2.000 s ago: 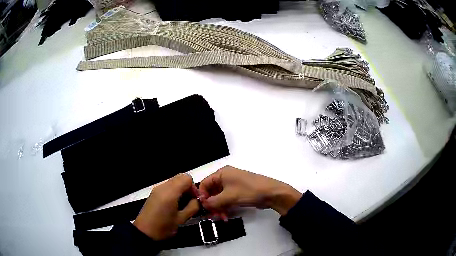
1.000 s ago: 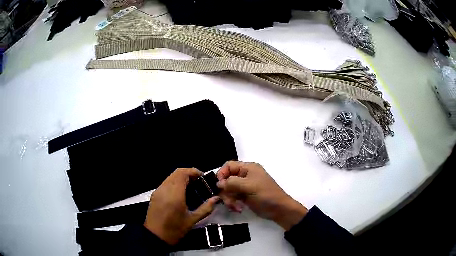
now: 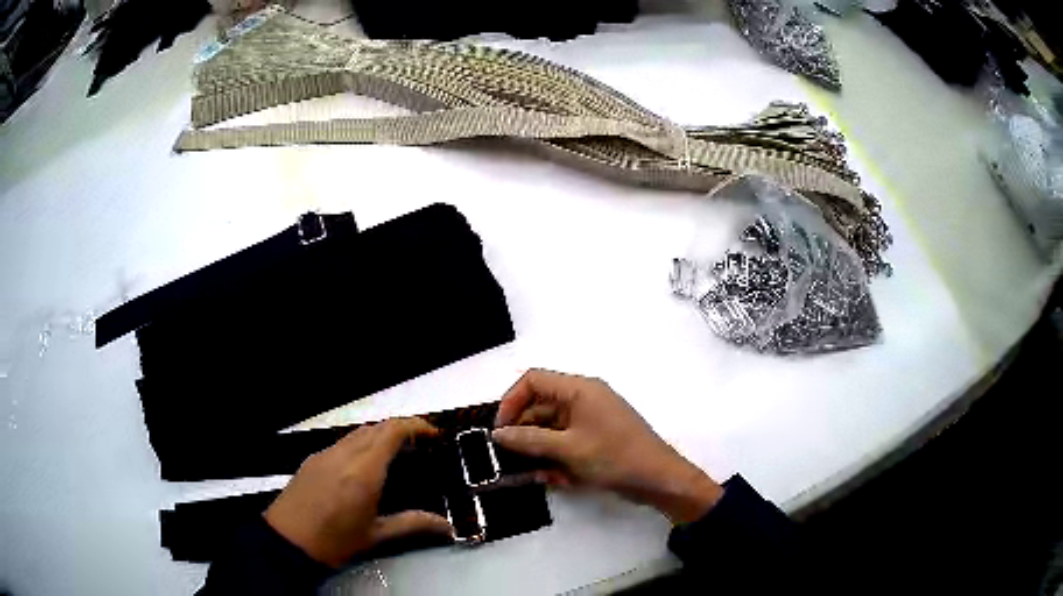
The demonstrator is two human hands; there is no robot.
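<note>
A black strap (image 3: 402,466) with a silver slide buckle (image 3: 478,458) near its right end lies between my hands. My left hand (image 3: 350,489) rests on it from the left, thumb and fingers spread around it. My right hand (image 3: 577,437) pinches its right end beside the buckle. Just below lies another black strap (image 3: 521,512) with a silver buckle (image 3: 466,518), partly under my left hand. A stack of black straps (image 3: 338,314) lies behind my left hand, with one buckled strap (image 3: 210,277) along its upper edge.
A clear bag of silver buckles (image 3: 793,285) lies to the right, a loose buckle (image 3: 683,277) at its left side. Beige straps (image 3: 466,99) lie tied behind. A second hardware bag (image 3: 787,41) and black piles (image 3: 495,14) are farther back. The table edge (image 3: 903,460) curves at the right.
The buckle, earlier hidden and then tilted between my fingers, now lies flat and visible around the strap. My hands have lowered the strap beside the other buckled one. The view has shifted slightly.
</note>
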